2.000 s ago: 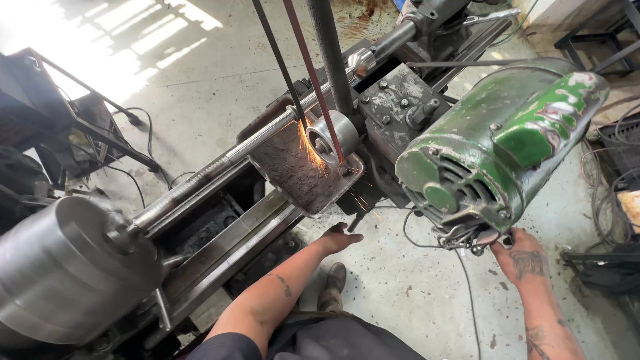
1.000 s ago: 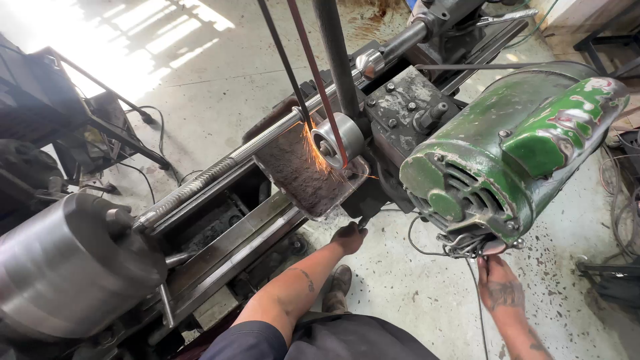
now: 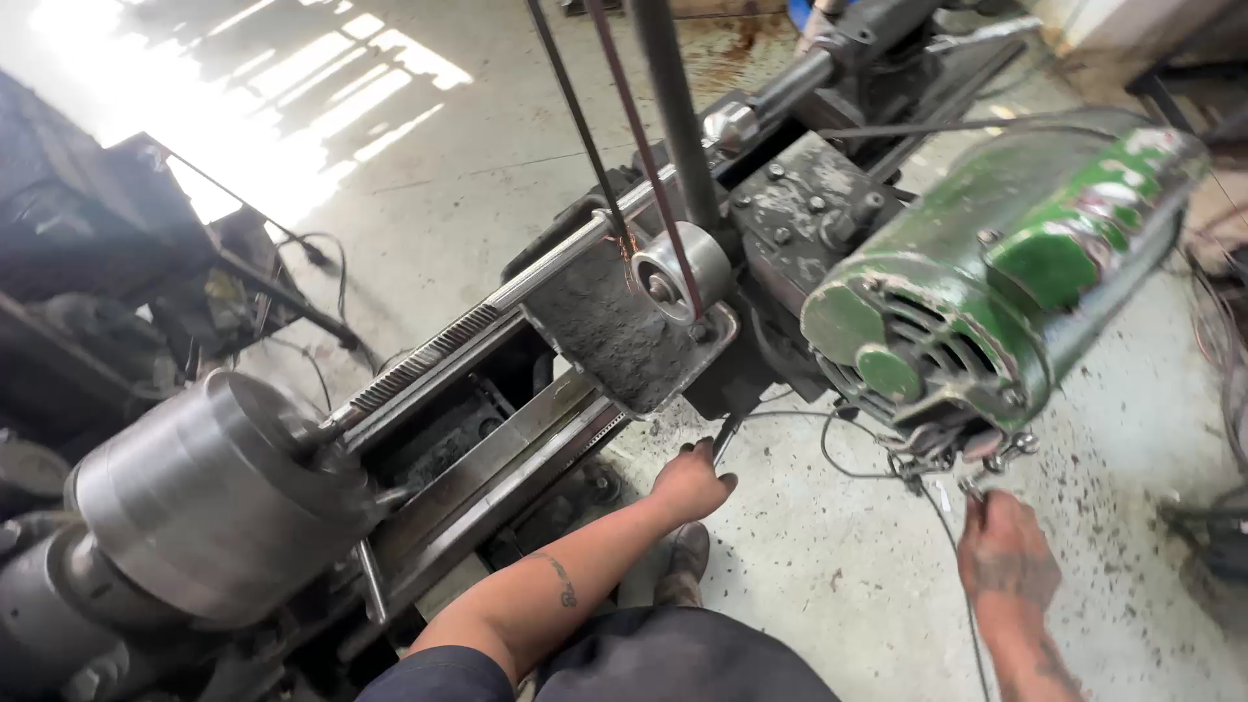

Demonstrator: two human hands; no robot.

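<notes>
My left hand (image 3: 692,481) is closed around a metal lever (image 3: 726,437) below the lathe carriage. My right hand (image 3: 1006,546) grips a small metal crank handle (image 3: 970,487) under the green electric motor (image 3: 975,283). An abrasive belt (image 3: 639,156) runs over a metal contact wheel (image 3: 687,271), with a few sparks at its left side. The belt wheel stands above a tray of dark grit (image 3: 624,331). Behind it lies a long metal shaft, whose spiral-grooved part (image 3: 429,356) reaches the lathe chuck (image 3: 219,497) at the left.
Lathe bed rails (image 3: 507,458) run diagonally beneath the shaft. The tailstock (image 3: 868,39) is at the top, with part of another person's hand (image 3: 817,27) beside it. A dark post (image 3: 676,107) rises by the wheel. Cables (image 3: 946,536) hang over the floor near my right hand.
The grinding wheel, tray and motor have shifted along the bed away from the chuck, and more of the spiral-grooved part shows. The sparks have shrunk. Another person's hand has appeared by the tailstock.
</notes>
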